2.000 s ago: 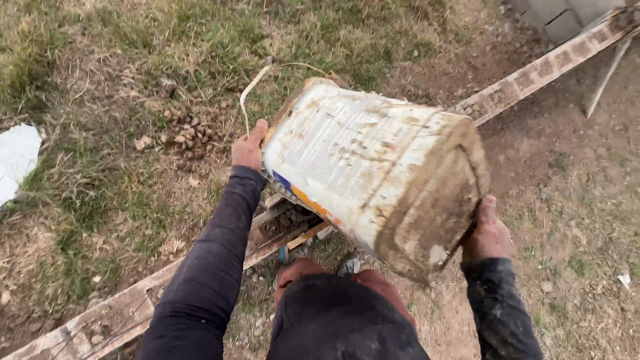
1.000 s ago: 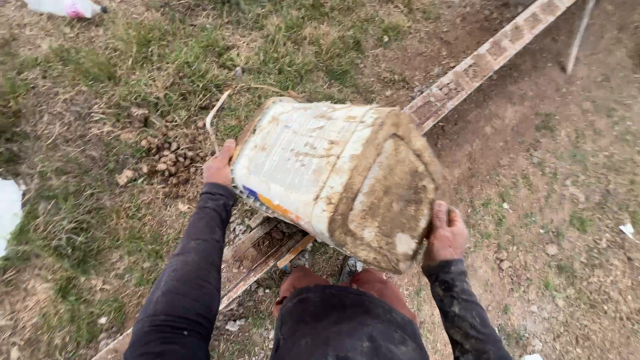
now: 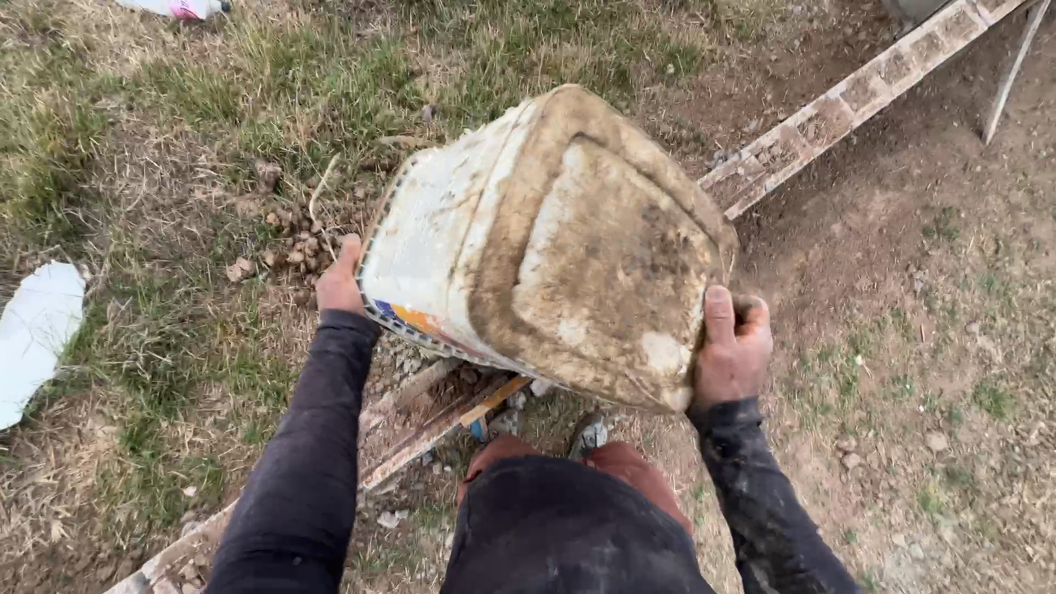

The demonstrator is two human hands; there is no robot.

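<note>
A white plastic bucket (image 3: 429,223), squarish with rounded corners, is held tipped over between my two hands, its mud-caked bottom facing up toward me. My left hand (image 3: 340,280) grips the rim on the left. At the lower right, my right hand (image 3: 730,342) holds the edge of the bottom, thumb on top. The bucket's mouth points away and down, so its inside is hidden. Below it lies a long, dirty ladder-like metal form (image 3: 841,111), its middle part covered by the bucket. Part of a thin pale handle (image 3: 323,194) shows beyond the left hand.
Clods of soil (image 3: 301,247) lie on the grass left of the bucket. A white sheet scrap (image 3: 37,334) is at the far left, and a white plastic item (image 3: 177,7) at the top left. A thin rod (image 3: 1011,74) stands against the form at the upper right.
The bucket has been tipped further, so more of its muddy bottom faces me and less of its side shows. Both hands have kept hold of it.
</note>
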